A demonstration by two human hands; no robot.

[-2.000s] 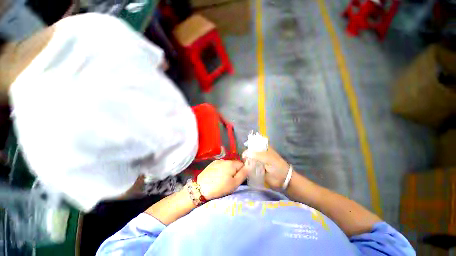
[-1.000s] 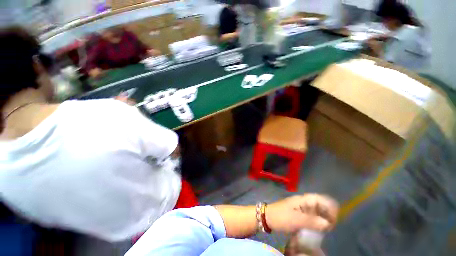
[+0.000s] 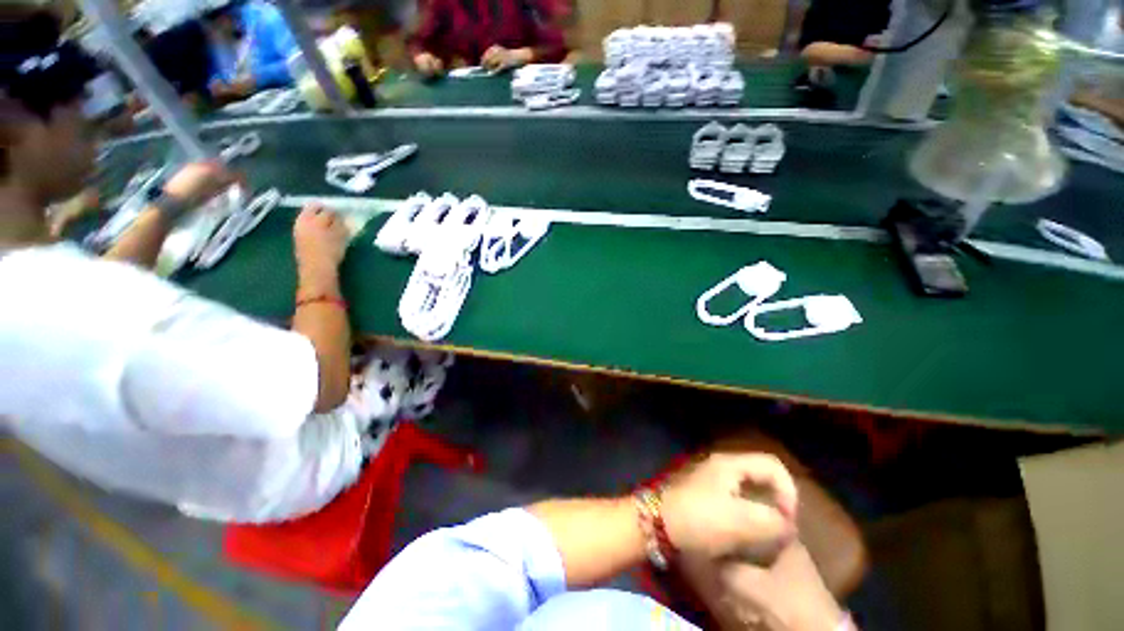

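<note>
My left hand (image 3: 727, 508), with a beaded bracelet, is in front of my body with its fingers curled. My right hand (image 3: 770, 589) is just below it and touches or overlaps it, partly cut off by the bottom edge. Both are blurred, and I cannot see whether anything is in them. Two coiled white cables (image 3: 801, 316) lie overlapping on the green bench (image 3: 592, 296) in front of me. A pile of coiled cables (image 3: 438, 290) lies further left on the bench.
A seated person in white (image 3: 185, 370) is at my left on a red stool (image 3: 333, 530). A round brown stool seat (image 3: 826, 530) is behind my hands. A black device (image 3: 927, 253) stands at right under a plastic-covered lamp (image 3: 992, 117). Cardboard (image 3: 1079, 518) is at the right edge.
My view has turned from the aisle floor to the bench, which is now nearer. The white bundle seen earlier in my right hand no longer shows clearly.
</note>
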